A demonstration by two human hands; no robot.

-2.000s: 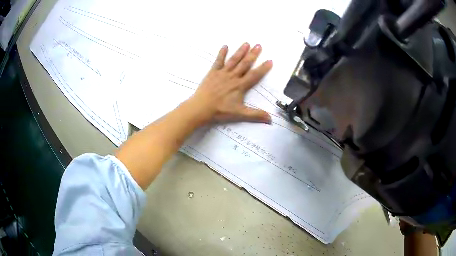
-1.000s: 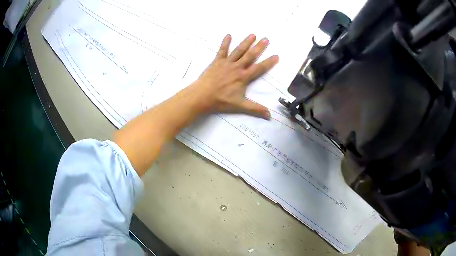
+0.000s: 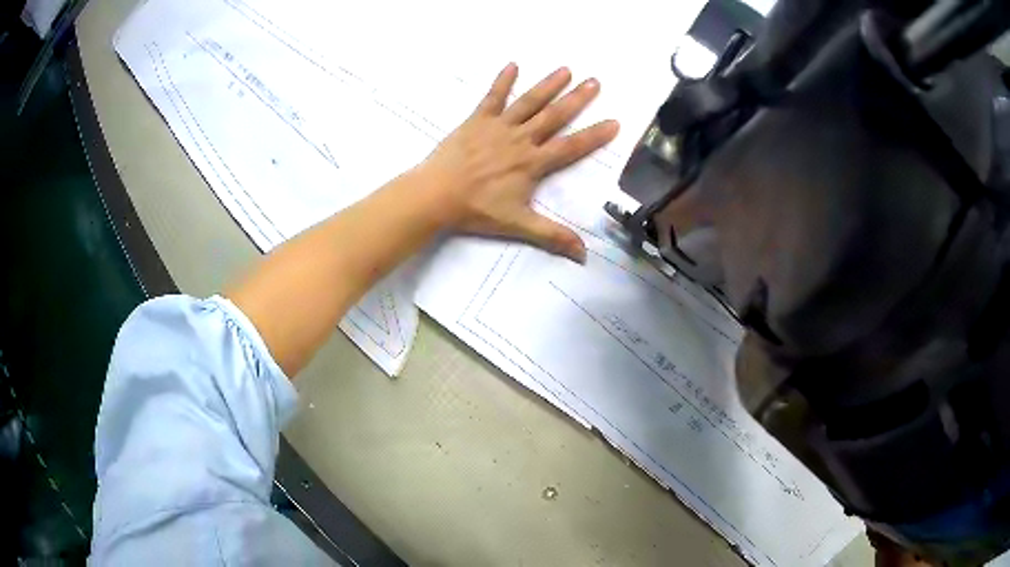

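My left hand [image 3: 515, 166] lies flat with fingers spread on the white marker paper [image 3: 388, 61], just left of the cutting machine. The dark machine [image 3: 820, 244] fills the right side. Its small shiny presser foot [image 3: 637, 235] stands on the paper, a short way right of my left thumb. Printed lines and small writing run over the paper below my hand. My right hand is hidden behind the motor; only a bit of skin [image 3: 903, 550] shows at the bottom right edge, and its grip cannot be seen.
The pale table [image 3: 443, 443] has a dark curved edge [image 3: 122, 222] at the left. The paper's near edge runs diagonally to the bottom right, with a pointed piece [image 3: 388, 327] beside my forearm. Dark green floor [image 3: 55, 288] lies beyond the table at left.
The paper and table have shifted right and down in view. A gap between the pointed piece and the near strip now shows below my forearm. My left hand stays spread beside the machine.
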